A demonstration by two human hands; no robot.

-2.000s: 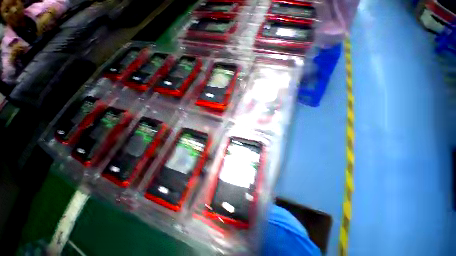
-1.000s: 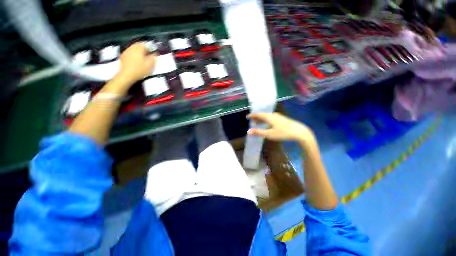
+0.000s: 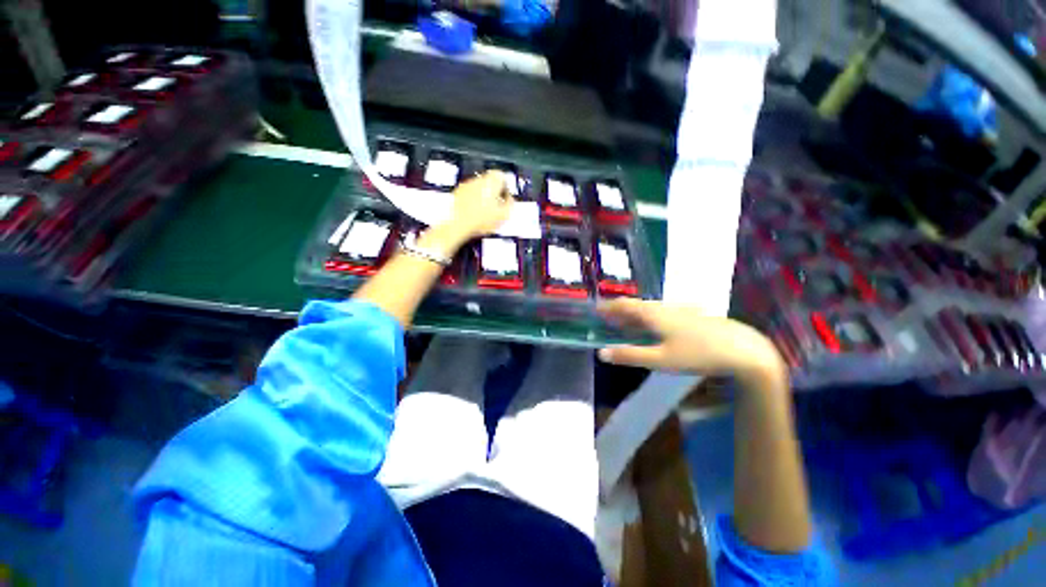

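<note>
A clear blister tray (image 3: 310, 266) holds two rows of red-and-black mobile phones (image 3: 500, 261), most showing white labels. My left hand (image 3: 482, 204) is over the tray's middle, fingers closed on a white label strip (image 3: 415, 204) that hangs from above and reaches past the hand to the right. The phones under my hand are partly hidden. A second, wide white strip (image 3: 717, 149) hangs at the right and passes behind my right hand (image 3: 688, 341). That hand is blurred, fingers apart at the bench edge, with no grip visible.
Stacked trays of red phones stand at left (image 3: 126, 149) and right (image 3: 860, 287) of the green bench (image 3: 218, 229). A dark board (image 3: 482, 98) and a blue bowl (image 3: 445, 32) are opposite. The wide strip's tail runs down to a brown cardboard box (image 3: 671, 505) beside my legs.
The view has turned, so the tray sits nearer the middle and the left stack shows. My left hand still holds the strip over the tray. My right hand has moved up to the bench edge.
</note>
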